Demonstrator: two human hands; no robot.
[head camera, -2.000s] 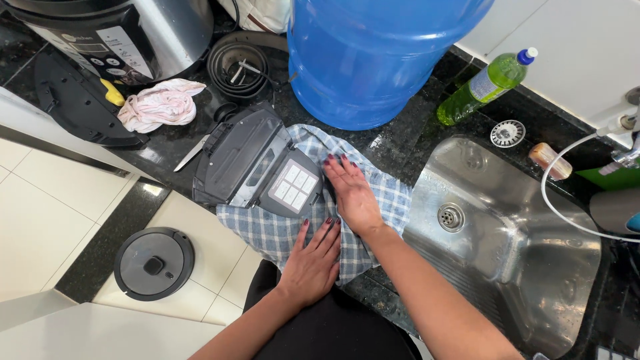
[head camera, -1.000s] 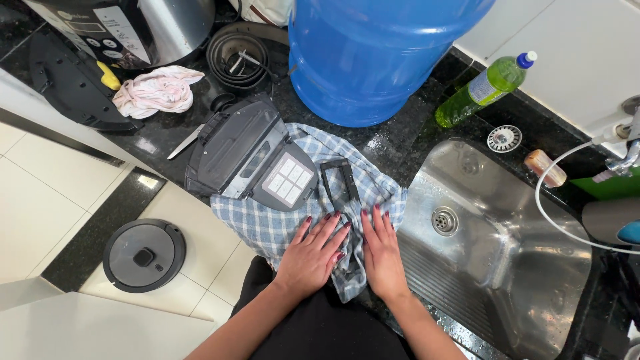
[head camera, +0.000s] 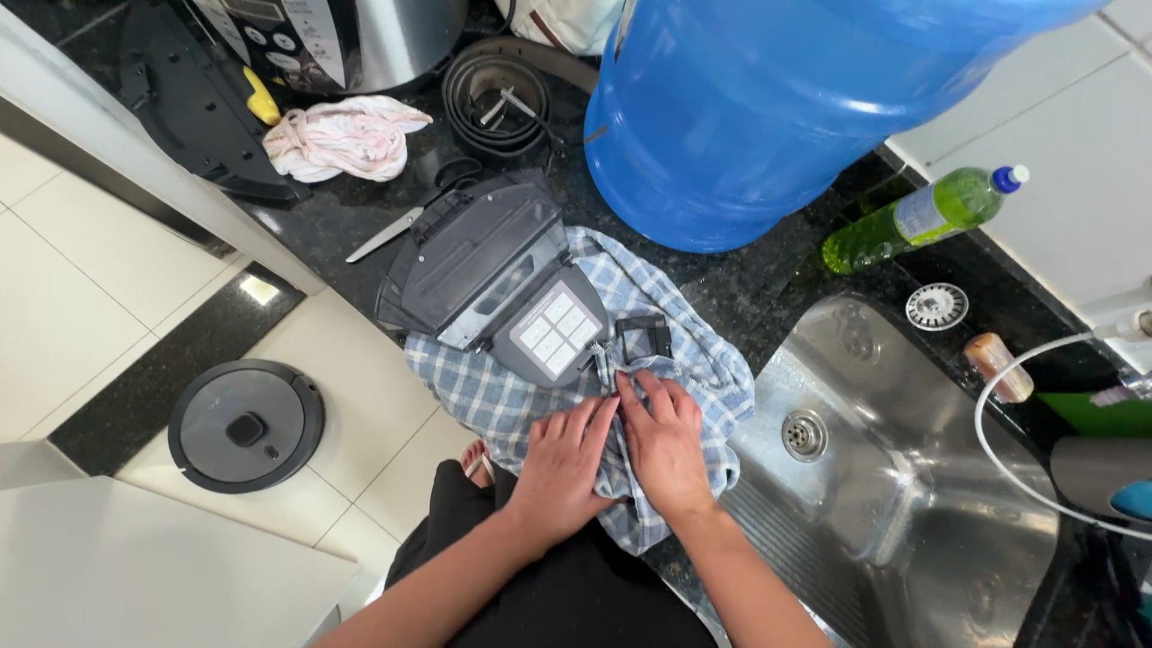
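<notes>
A blue checked cloth (head camera: 702, 360) lies rumpled on the dark stone counter. Both hands are on its near part: my left hand (head camera: 562, 463) pinches a gathered fold, and my right hand (head camera: 664, 441) grips the same bunched cloth beside it, fingertips nearly touching. Just beyond my fingers a small black rectangular frame (head camera: 643, 337) rests on the cloth, its near edge partly covered by a fold. Left of it, a robot vacuum's grey dustbin (head camera: 490, 261) with its lid open sits partly on the cloth, a printed label on the lid.
A stainless sink (head camera: 846, 486) adjoins on the right, with a green liquid bottle (head camera: 927, 220) and strainer (head camera: 936, 307) behind. A blue water jug (head camera: 747, 117), coiled belt (head camera: 495, 103), scissors (head camera: 387, 236) and pink cloth (head camera: 351, 139) surround the bin. A robot vacuum (head camera: 246, 427) is on the floor.
The cloth lay flatter under my spread hands; it is now gathered between them. The black frame, unseen two seconds ago, came into view on the cloth and now shows partly covered.
</notes>
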